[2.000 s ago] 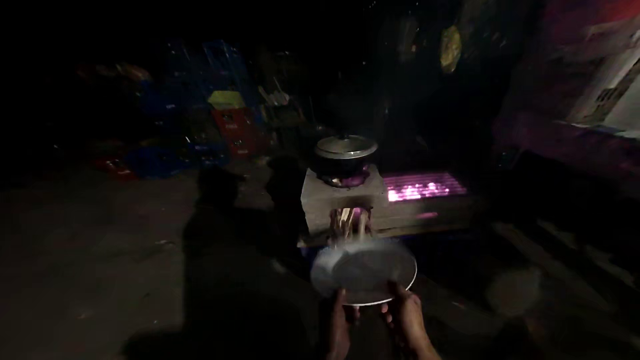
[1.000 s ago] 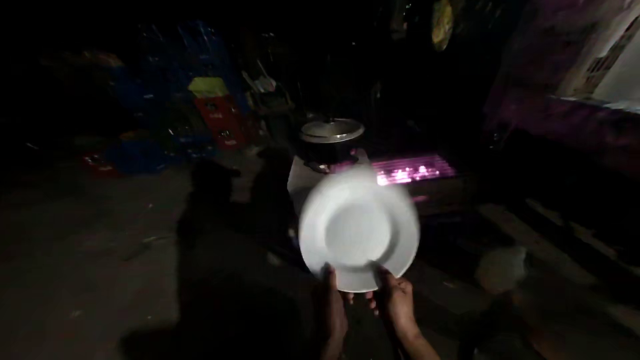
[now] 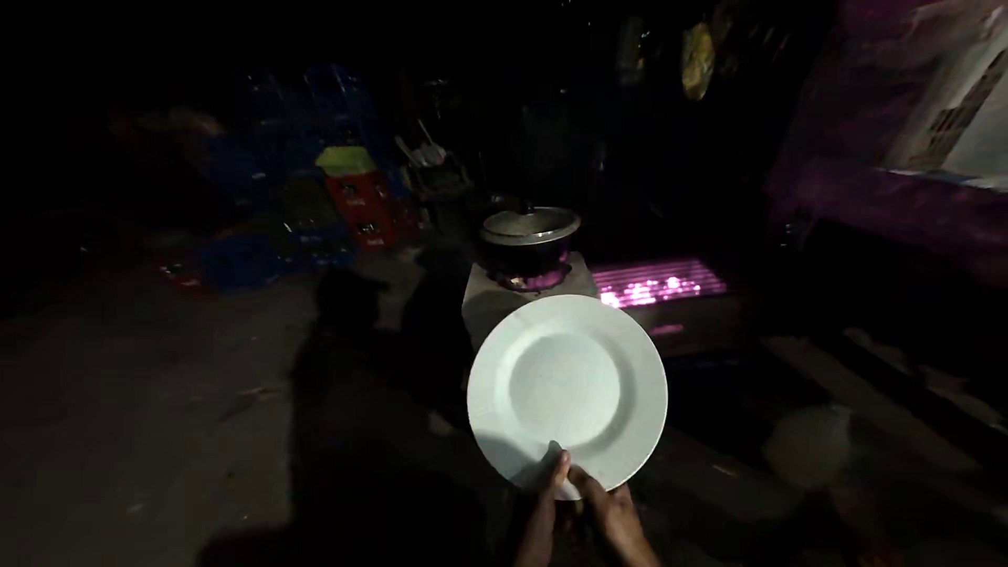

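Observation:
A round white plate [image 3: 565,387] is held up in front of me, its hollow face toward the camera and its far edge raised. My left hand [image 3: 545,504] grips the near rim with the thumb on the plate's face. Close beside it, my right hand [image 3: 606,508] also pinches the near rim. The fingers beneath the plate are mostly hidden. Beyond the plate, a dark pot with a lid [image 3: 529,227] sits over a fire on a block stove [image 3: 492,303]. Neither hand touches the pot or stove.
Right of the stove, coals glow pink under a grill grate [image 3: 657,283]. Red crates [image 3: 362,209] and blue crates [image 3: 240,260] stand at the back left. A pale rounded object [image 3: 807,449] lies low at the right. The surroundings are very dark.
The plate has tilted up from a flatter position two seconds ago, so its face now shows fully. My hands have come closer together on its near rim.

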